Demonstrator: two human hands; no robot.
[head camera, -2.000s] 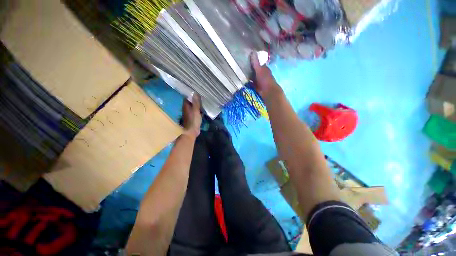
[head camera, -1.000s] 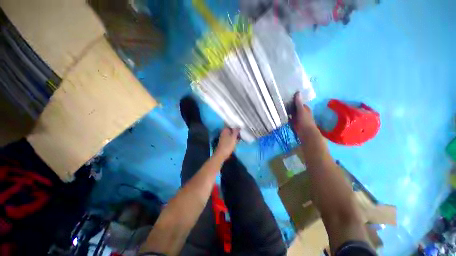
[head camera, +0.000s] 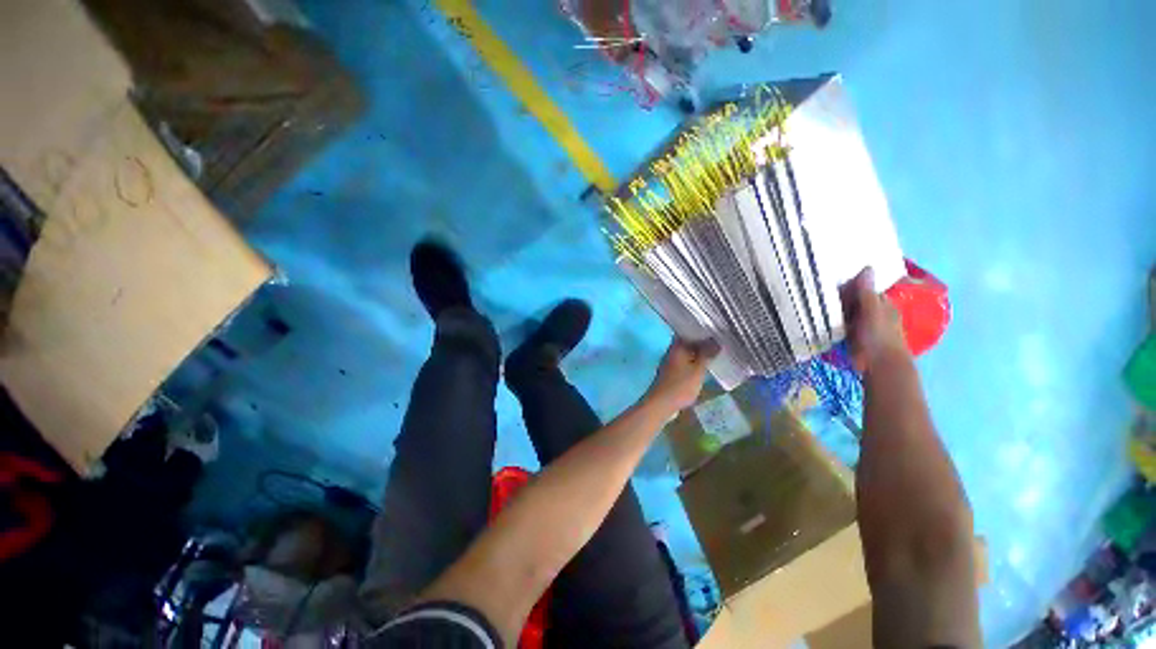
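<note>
A thick row of long, flat grey and white wired strips (head camera: 748, 273) lies on a smooth silver-grey plate (head camera: 837, 190) that shows at its far and right sides. Yellow lead wires (head camera: 691, 178) stick out at the far end and blue lead wires (head camera: 824, 384) hang at the near end. My left hand (head camera: 686, 368) grips the near left corner of the load. My right hand (head camera: 872, 323) grips the near right edge of the plate. The fingers under the load are hidden.
A brown carton with flaps out (head camera: 140, 266) is at the left. Another open carton (head camera: 761, 494) stands below the load. A red stool (head camera: 922, 308) is partly behind the plate. A film-wrapped stack (head camera: 691, 32) is at the top. A yellow line (head camera: 526, 91) crosses the blue floor.
Both hands have carried the plate and strips to the right in the view, away from the left carton and wrapped stack. The load now partly covers the red stool. Both my feet now show.
</note>
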